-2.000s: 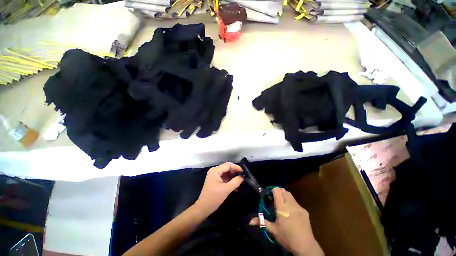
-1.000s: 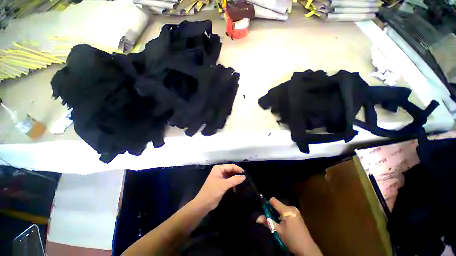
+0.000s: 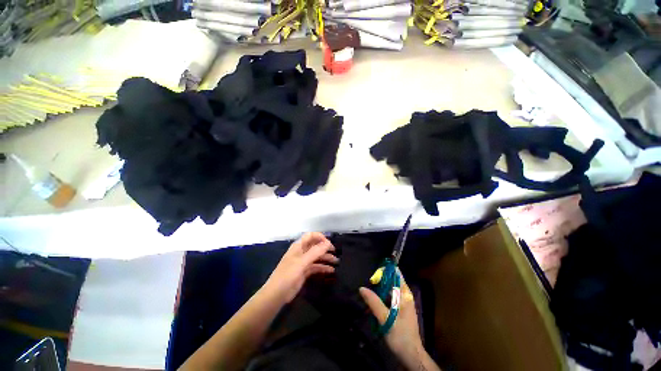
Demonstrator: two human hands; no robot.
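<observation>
My left hand [image 3: 298, 269] is over my lap, just below the table's front edge, with its fingers bent. Black fabric lies by its fingertips, but against the dark clothing I cannot tell whether the hand grips it. My right hand [image 3: 400, 319] holds scissors [image 3: 392, 279] with teal-green handles. Their narrow blades point up to the table edge and look closed, apart from the left hand. A yellow wrap shows on a right finger. A large black fabric pile [image 3: 181, 145] lies on the table at left, a smaller one [image 3: 453, 152] at right.
An open cardboard box [image 3: 485, 297] stands right of my lap, beside more black pieces [image 3: 616, 261] on pinkish printed sheet. Grey bundles [image 3: 370, 22] and a red-brown object [image 3: 337, 51] are at the back. A small amber bottle [image 3: 52, 187] is at left. A phone [image 3: 40, 359] is lower left.
The scissors have swung from pointing up-left, towards my left fingers, to pointing up-right at the table edge. My left hand has moved slightly left and its fingers have loosened. The view has shifted a little.
</observation>
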